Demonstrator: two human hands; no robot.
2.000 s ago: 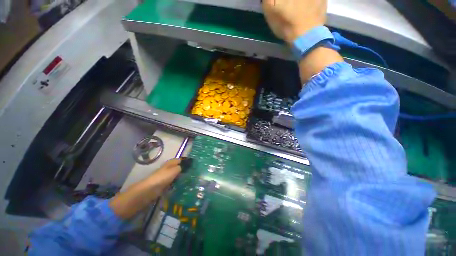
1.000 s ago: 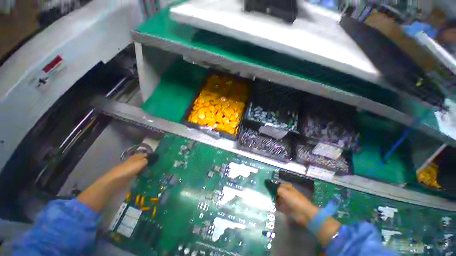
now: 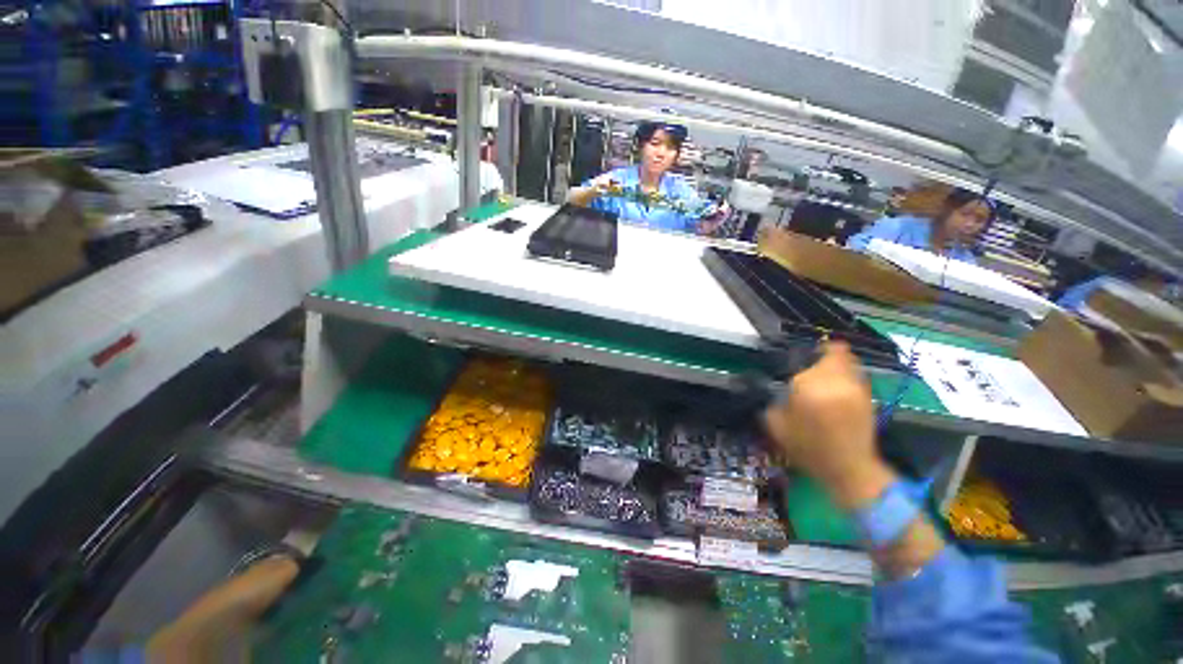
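A large green circuit board (image 3: 428, 590) with white printed areas lies at the bottom of the head view, cut off by the lower edge. My left hand (image 3: 253, 590) is at the board's left edge, partly blurred; whether it grips the edge cannot be told. My right hand (image 3: 830, 422) is raised in front of the shelf, with a light blue wrist strap (image 3: 895, 510). Its dark fingertips are blurred against something black, and I cannot tell if it holds anything. A black bin of orange-yellow discs (image 3: 477, 435) and bins of small silvery parts (image 3: 594, 497) stand behind the board.
A metal rail (image 3: 350, 490) runs between board and bins. Above, the green-matted shelf holds a white panel with a black tray (image 3: 575, 236), a long black tray (image 3: 791, 292), a printed sheet (image 3: 986, 383) and a carton (image 3: 1109, 370). Two people in blue are beyond.
The view has tilted up, showing more of the shelf and the people beyond. My right hand has risen from the board to the shelf front. My left hand remains near the board's left edge.
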